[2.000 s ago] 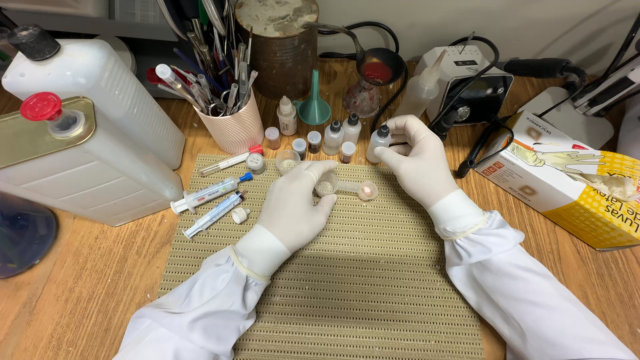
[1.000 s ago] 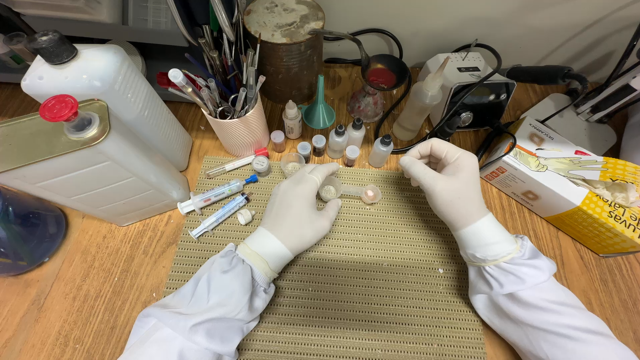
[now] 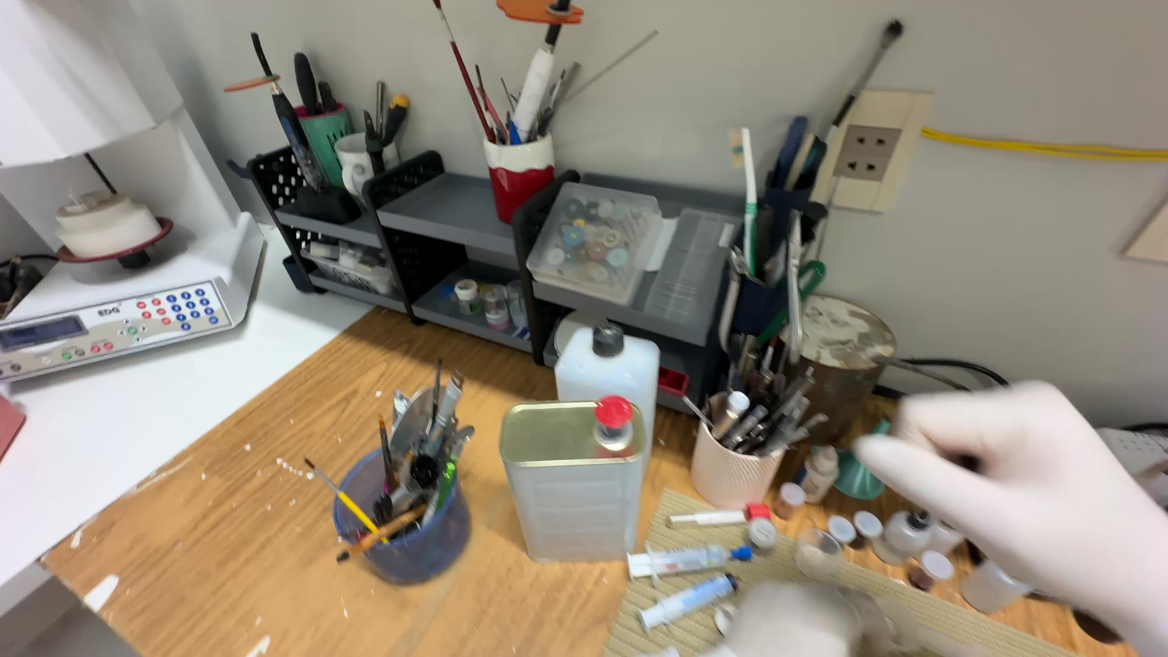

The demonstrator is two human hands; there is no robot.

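Observation:
My right hand [image 3: 1022, 484], in a pale latex glove, is raised at the right over the small bottles, blurred, fingers curled; whether it holds anything is hidden. At the bottom edge my left hand [image 3: 794, 620], gloved and blurred, lies over the ribbed mat [image 3: 639, 584], near a small glass dish [image 3: 818, 554]; its fingers are not clear. Left of it lie two syringes, one with a blue tip [image 3: 689, 559] and one with a dark tip [image 3: 686, 602]. Capped jars [image 3: 931, 569] and a dropper bottle [image 3: 903, 537] stand beneath the right hand.
A rectangular metal-topped can [image 3: 573, 493] and a white plastic bottle [image 3: 607, 360] stand mid-table. Left of them is a blue tub of brushes [image 3: 401, 538]. A ribbed cup of tools [image 3: 737, 465], a rusty tin [image 3: 835, 365] and a grey shelf unit [image 3: 447, 214] stand behind; a furnace [image 3: 137, 301] is far left.
The view has swung far to the left, bringing in the shelves and furnace. Earlier, my right hand was at a dropper bottle, then moved away from it to the right.

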